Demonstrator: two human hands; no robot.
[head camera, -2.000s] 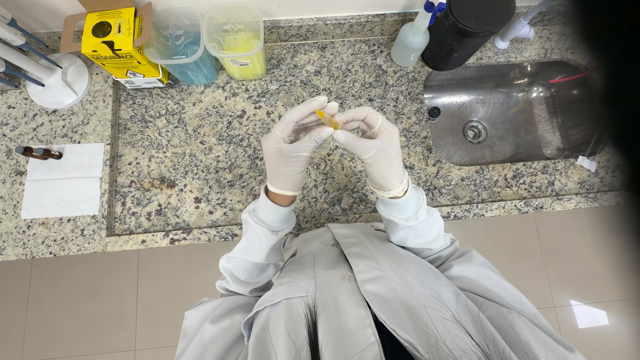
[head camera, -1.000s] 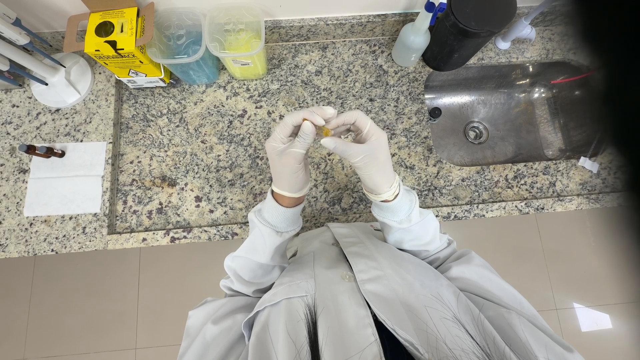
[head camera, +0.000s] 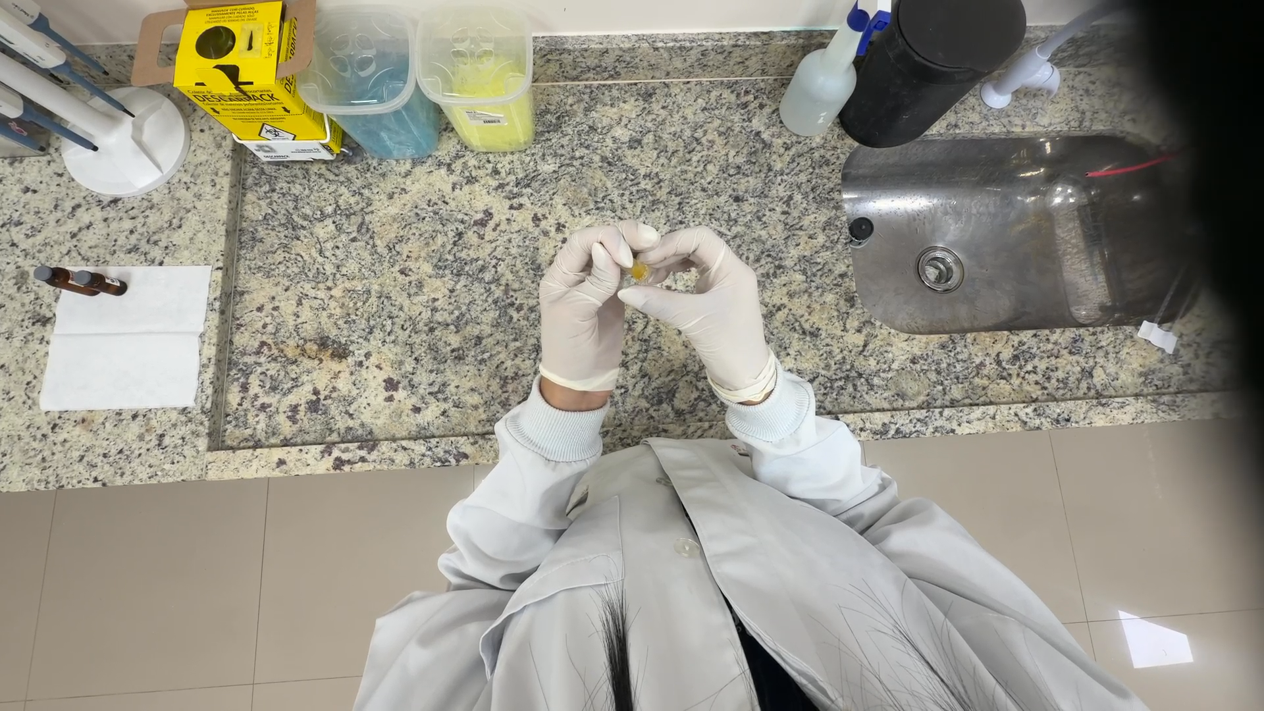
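Note:
Both hands wear whitish gloves and meet above the granite counter (head camera: 415, 296). Between the fingertips shows a small yellow-amber piece (head camera: 640, 270), mostly hidden, so its kind is unclear. My left hand (head camera: 588, 296) has its fingers and thumb pinched at the left side of this piece. On the other side, my right hand (head camera: 706, 296) is curled with its thumb and fingertips near the piece; whether it grips it cannot be told.
At the back left stand a yellow sharps box (head camera: 247, 84) and tubs with blue (head camera: 380, 118) and yellow (head camera: 484, 99) contents. A pipette stand (head camera: 128, 143), brown vials (head camera: 79, 280) and white paper (head camera: 123, 341) lie left. Right are a spray bottle (head camera: 820, 89), black container (head camera: 918, 69) and steel sink (head camera: 987, 207).
Two seconds ago the yellow piece showed as a longer, slanted shape between the fingertips; now only a small round part shows. The fingers have shifted around it.

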